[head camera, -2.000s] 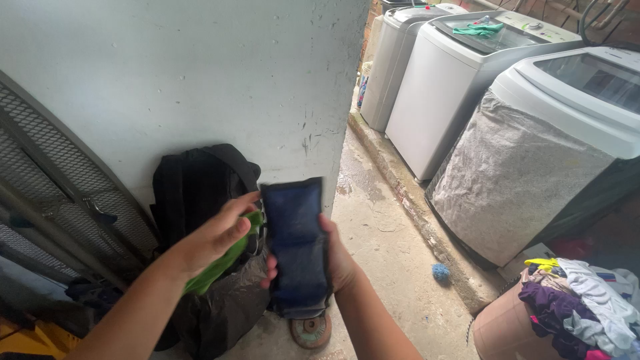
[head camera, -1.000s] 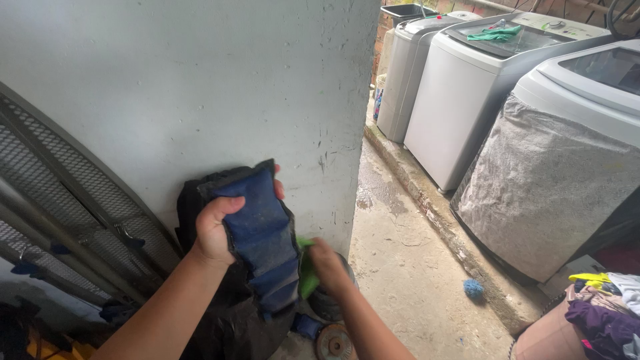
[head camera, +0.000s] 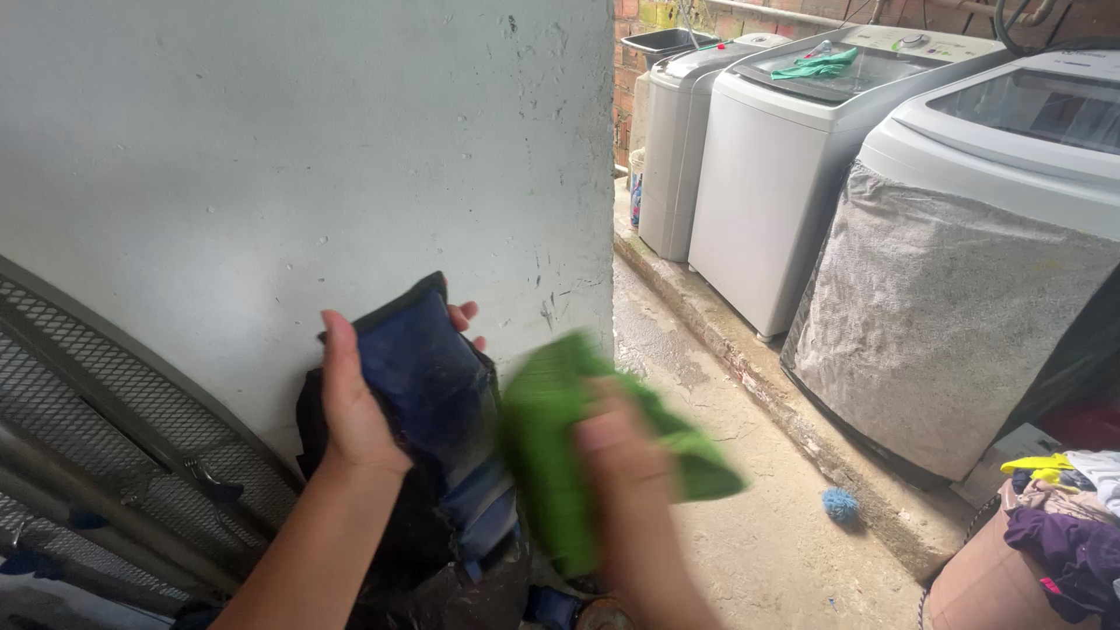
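My left hand holds up a dark blue padded pouch, segmented like an ankle weight, with black edging; the thumb lies along its left side and fingertips show past its right edge. Blurred by motion, my right hand grips a bright green cloth just right of the pouch. Whether cloth and pouch touch cannot be told. Beneath them, a black bag leans by the pale wall, partly hidden by my left forearm and the pouch. At the bottom edge a round rusty disc shows in part beside something dark blue.
Metal mesh frames lean at the left against the painted wall. Top-load washing machines line a raised concrete ledge at the right. A blue pompom-like ball lies by the ledge, near a pink basket heaped with clothes.
My right hand first held the blue pouch; my left hand now holds it. The right hand has taken hold of the green cloth from near the black bag and raised it beside the pouch.
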